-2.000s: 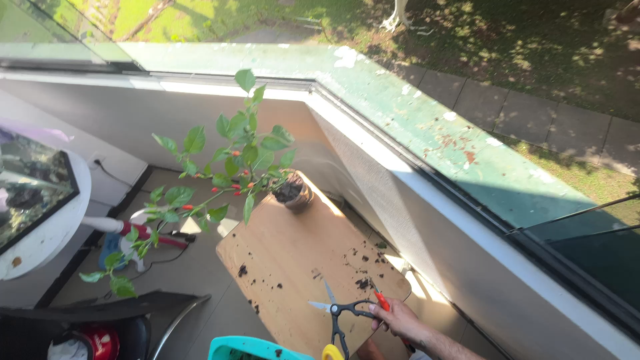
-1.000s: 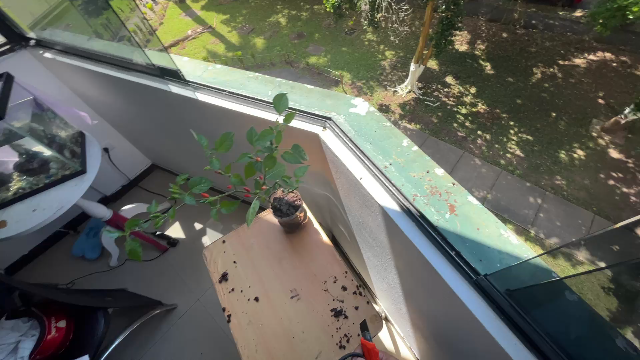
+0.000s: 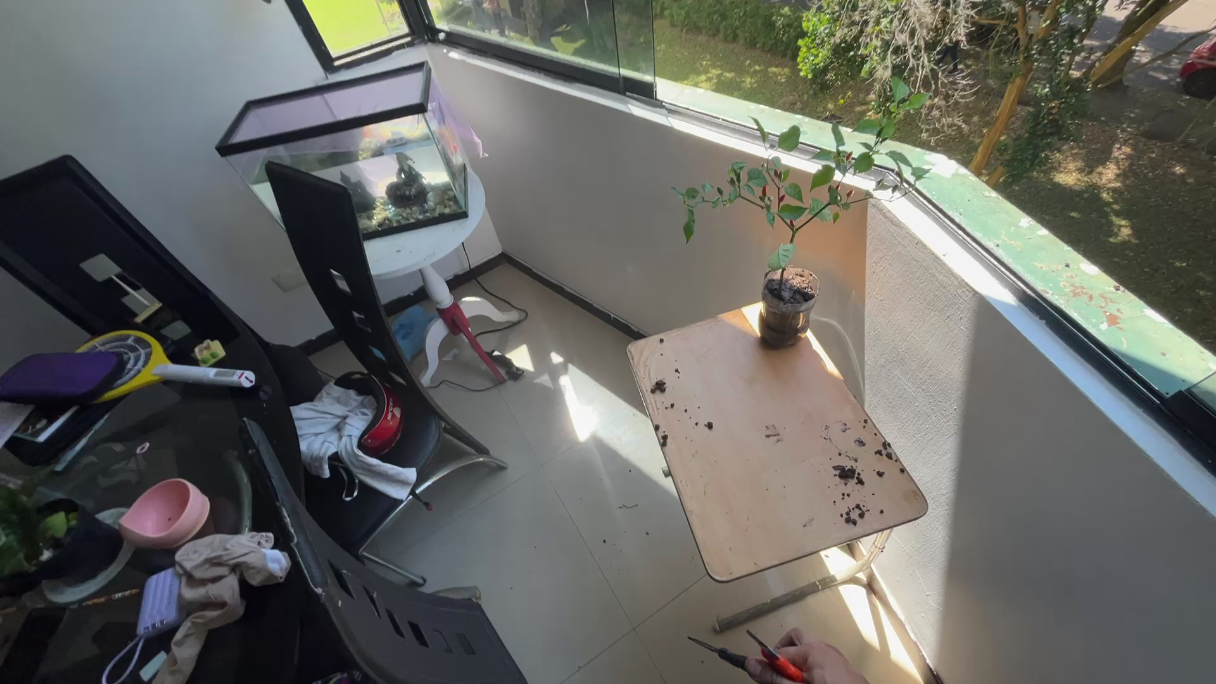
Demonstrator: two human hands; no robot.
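Observation:
At the bottom edge, beyond the near end of the small table, my right hand (image 3: 807, 661) is closed around a red-handled pointed tool (image 3: 777, 659). Beside it a second narrow tip with a black grip (image 3: 730, 655) points up and left; whether both are parts of one tool cannot be told. A chili plant (image 3: 793, 195) with green leaves and small red peppers stands upright in a clear plastic pot of soil (image 3: 787, 318) at the far corner of the wooden tabletop (image 3: 750, 427). Dark soil crumbs (image 3: 847, 473) are scattered on the tabletop. My left hand is out of view.
A low wall (image 3: 1045, 418) with a window ledge runs behind and right of the table. Black chairs (image 3: 408, 608) stand left, one bearing a red helmet (image 3: 383, 418) and cloth. A glass table (image 3: 85, 532) holds a pink bowl (image 3: 166, 513). An aquarium (image 3: 380, 171) sits farther back.
Two seconds ago my right hand held open scissors over the near end of the tabletop; now it is lower, past that end. The view has swung left, and the teal container is out of view.

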